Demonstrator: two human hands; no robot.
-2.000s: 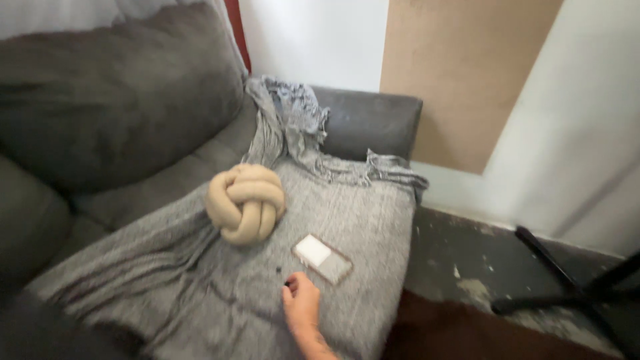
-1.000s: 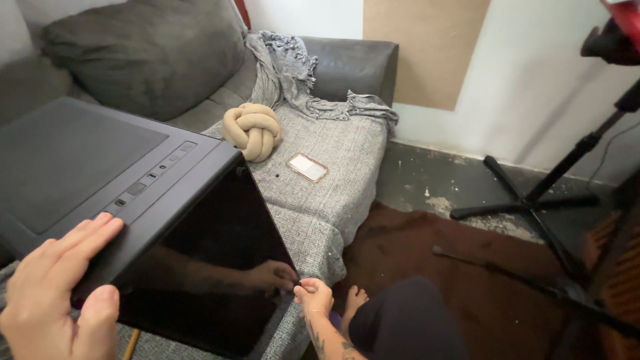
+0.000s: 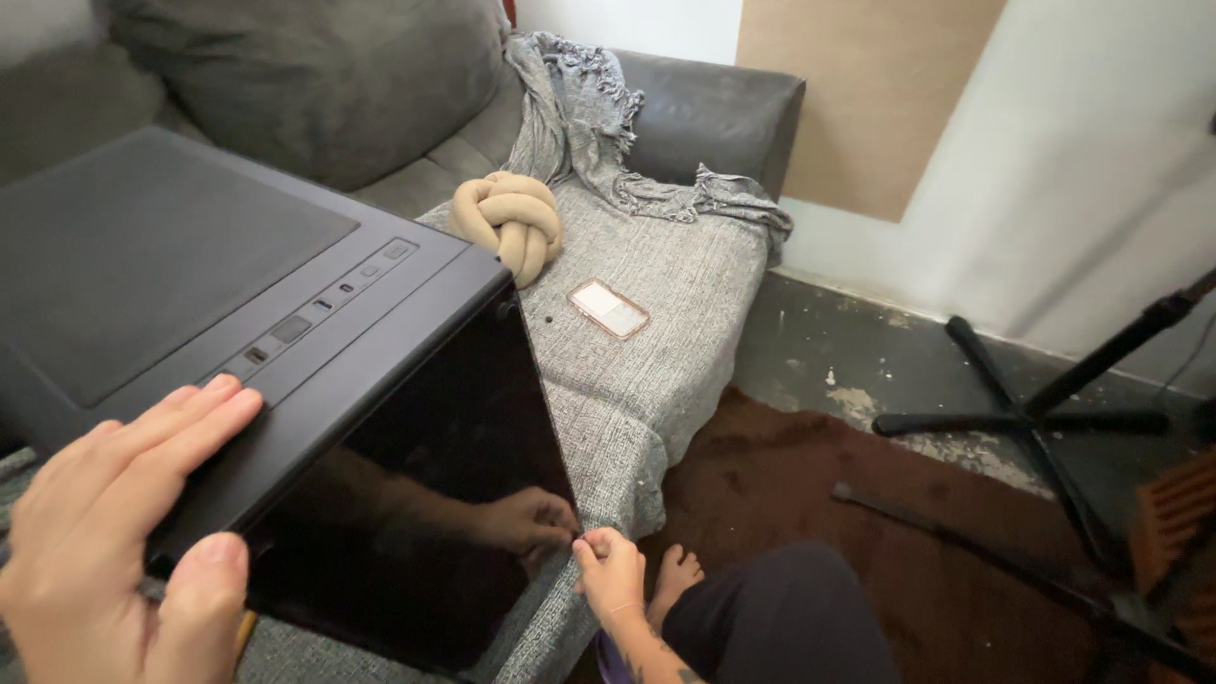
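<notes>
A black computer case with a glossy dark side panel stands on the blanket-covered sofa at the left. My left hand rests spread on its top edge near the row of ports, thumb apart from the fingers. At the panel's lower right edge, my right hand has thumb and fingertips pinched together; whether something small is between them cannot be told. The panel mirrors that hand. Behind the case, a clear-cased phone or similar flat item lies on the grey woven blanket, with a small dark piece beside it.
A beige knot cushion sits behind the case, near a large grey back cushion and the sofa arm. Black stand legs spread over the floor at right, beside a brown rug. My knee and bare foot are below.
Two seconds ago my right hand was over the blanket near the small dark piece, and the case was not plainly visible. Since one second ago, both hands have stayed at the case.
</notes>
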